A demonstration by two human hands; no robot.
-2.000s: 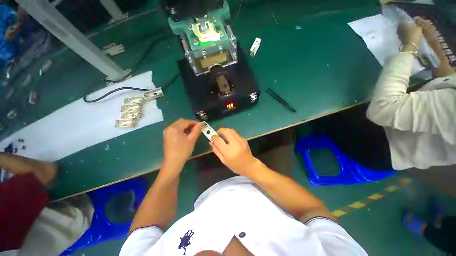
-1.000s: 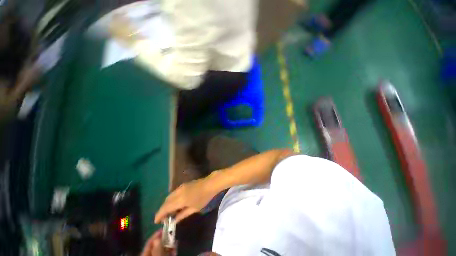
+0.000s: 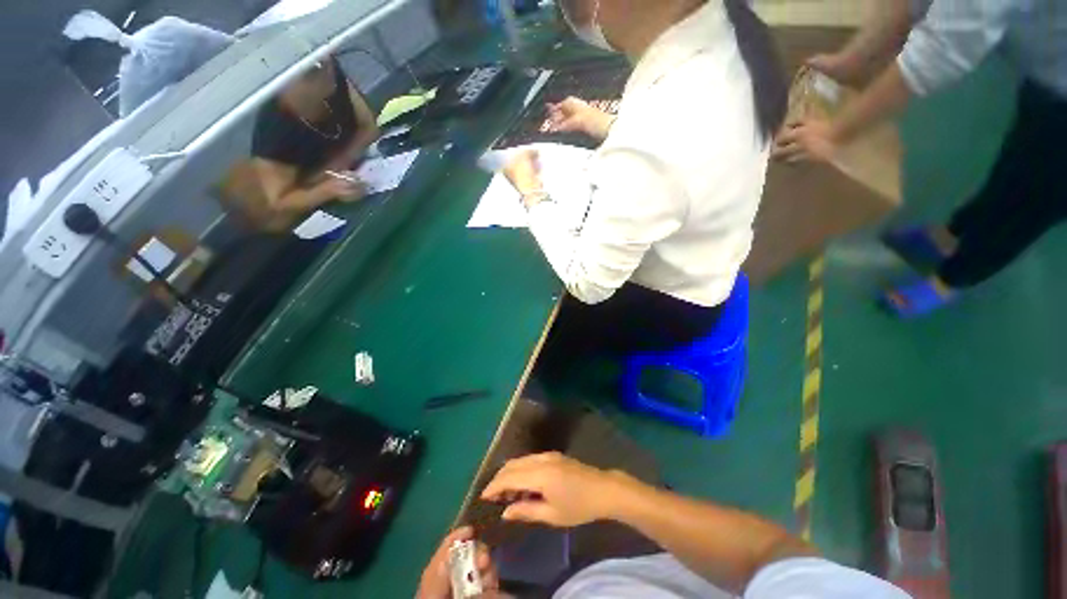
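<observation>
The pale module (image 3: pixel 466 571) is in my left hand (image 3: pixel 442 567), low in the view near the bench edge and partly cut off by the bottom edge. My right hand (image 3: pixel 550 486) is above and right of it, fingers slightly curled and apart, not touching the module, with nothing seen in it. The black test fixture base (image 3: pixel 339 474) lies to the left, with red glowing digits on its front. The lit green board (image 3: pixel 211 456) of the press head shows at its left.
One loose module (image 3: pixel 364 367) and black tweezers (image 3: pixel 456 399) lie on the green bench (image 3: pixel 439 316). A seated person in white (image 3: pixel 667 164) is on a blue stool (image 3: pixel 690 380). Another person sits across the bench. A person at right handles a cardboard box (image 3: pixel 854 176). Red pallet-truck forks (image 3: pixel 913 515) stand on the floor.
The view has swung to the right, so the fixture now shows at lower left. My right hand has come off the module, which stays in my left hand.
</observation>
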